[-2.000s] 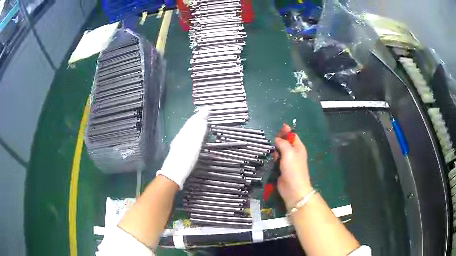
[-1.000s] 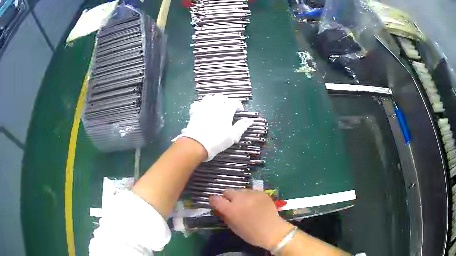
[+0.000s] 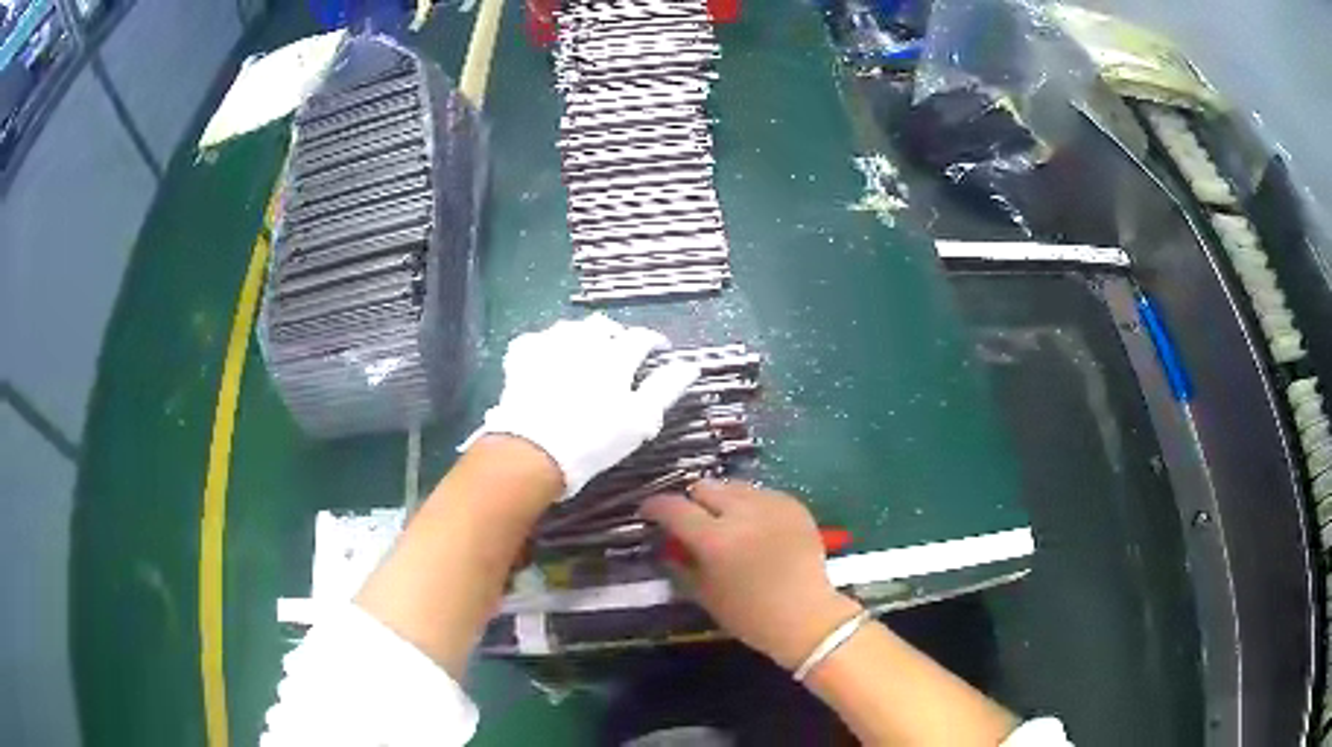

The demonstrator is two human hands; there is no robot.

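Slim metal rods (image 3: 716,397) lie side by side in a near pile on the green bench. My left hand (image 3: 582,397), in a white glove, rests on the left part of this pile with its fingers over the rods. My bare right hand (image 3: 752,562) is at the near end of the pile with its fingertips on the rods. A red-handled tool (image 3: 834,540) shows beyond my right hand, held in it; its tip is hidden. A long row of silver rods (image 3: 643,183) lies farther off, apart from the near pile.
A clear bag packed with rods (image 3: 358,234) stands on the left, with a white paper (image 3: 270,91) behind it. A red crate (image 3: 544,21) is at the row's far end. A dark trough (image 3: 1081,438), a blue pen (image 3: 1164,350) and a conveyor with pale bars (image 3: 1256,277) are on the right.
My left hand has moved onto the near pile and drawn back, and a gap now separates the pile from the far row. My right hand has moved from the pile's right side to its near end.
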